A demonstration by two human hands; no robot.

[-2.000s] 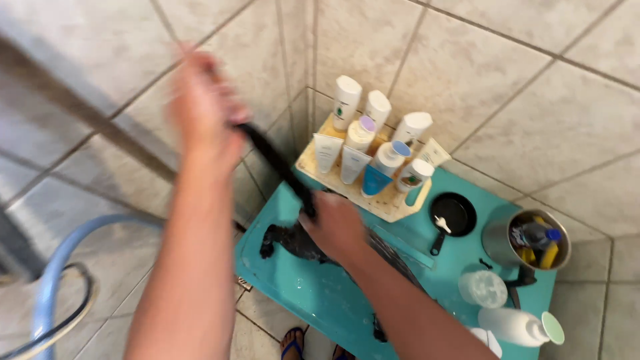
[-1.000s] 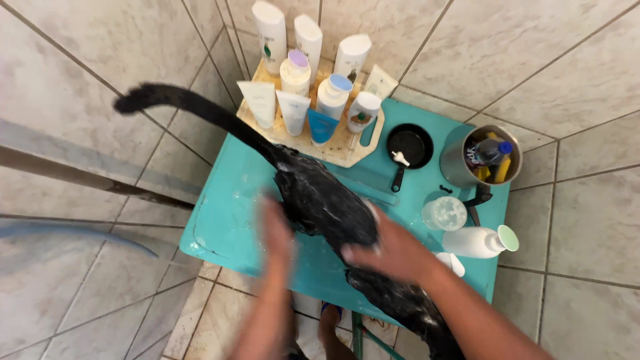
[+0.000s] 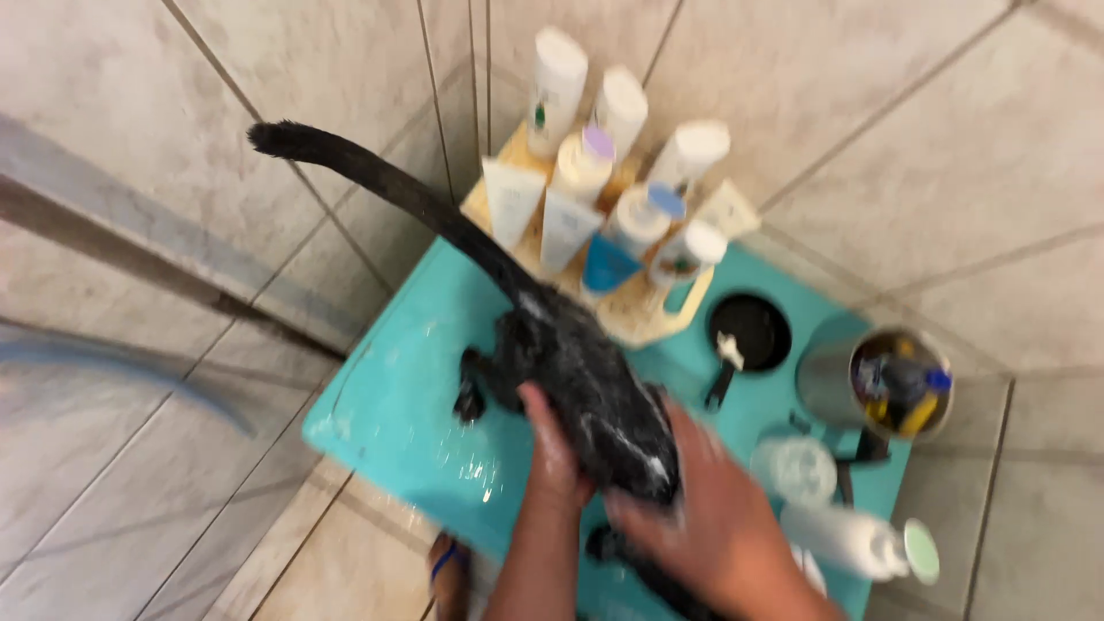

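Observation:
A wet black cat [image 3: 595, 388] with streaks of lather stands on a turquoise table [image 3: 388, 414], its tail raised toward the upper left. My left hand [image 3: 556, 448] lies along the near side of its belly, thumb up against the flank. Across the front of its body, my right hand [image 3: 699, 500] is spread and somewhat blurred, touching the shoulder area. The cat's head is hidden beneath my right hand and arm or lies out of frame.
A cream tray [image 3: 638, 323] of bottles and tubes stands by the tiled wall. To the right are a small black pan [image 3: 749, 332], a metal pot [image 3: 832, 379] with items inside, a clear cup [image 3: 793, 470] and a white bottle [image 3: 849, 539]. A blue hose [image 3: 129, 371] hangs left.
Two seconds ago my left hand was raised with the tail in its grip; it has let go and come down to the belly. My right hand has moved from the tail's base to the cat's front.

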